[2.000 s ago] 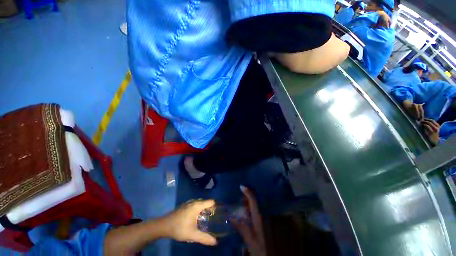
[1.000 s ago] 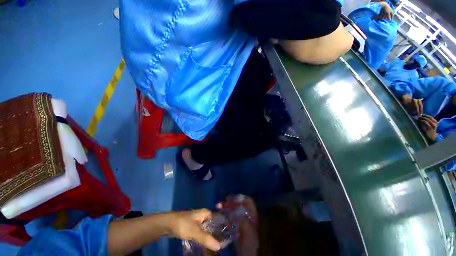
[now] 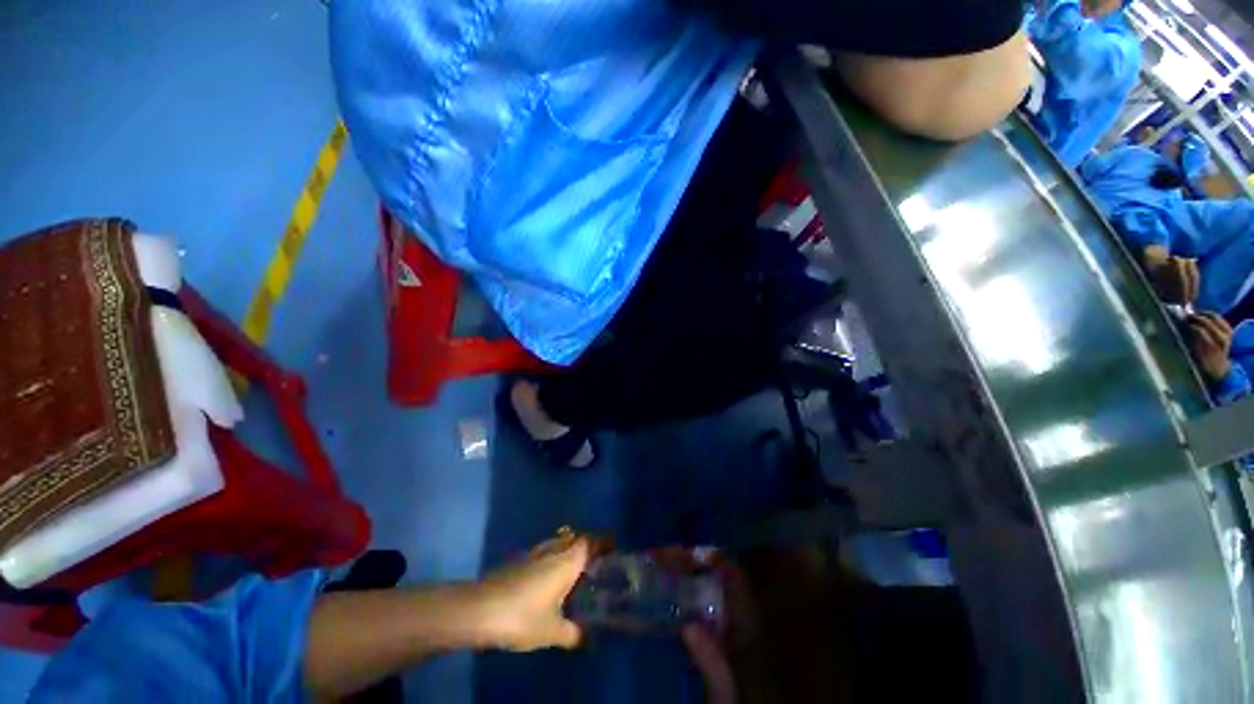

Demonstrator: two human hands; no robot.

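Note:
A clear plastic cup or bottle (image 3: pixel 640 591) is held low, at the bottom middle, lying roughly sideways between my hands. My left hand (image 3: pixel 530 605) reaches in from the lower left and grips its left end, thumb and fingers around it. My right hand (image 3: pixel 711 649) is dim and partly cut off by the bottom edge; its fingers are at the right end. Dark shadow hides most of that hand.
A seated person in a blue smock (image 3: pixel 550 165) rests an arm on the rail. A cushioned red stool (image 3: pixel 275 502) stands left. The green conveyor belt (image 3: pixel 1086 454) curves down the right, with workers beyond it.
The view has shifted, so the belt and rail sit further right. My hands have turned the clear cup or bottle to a more level position between them.

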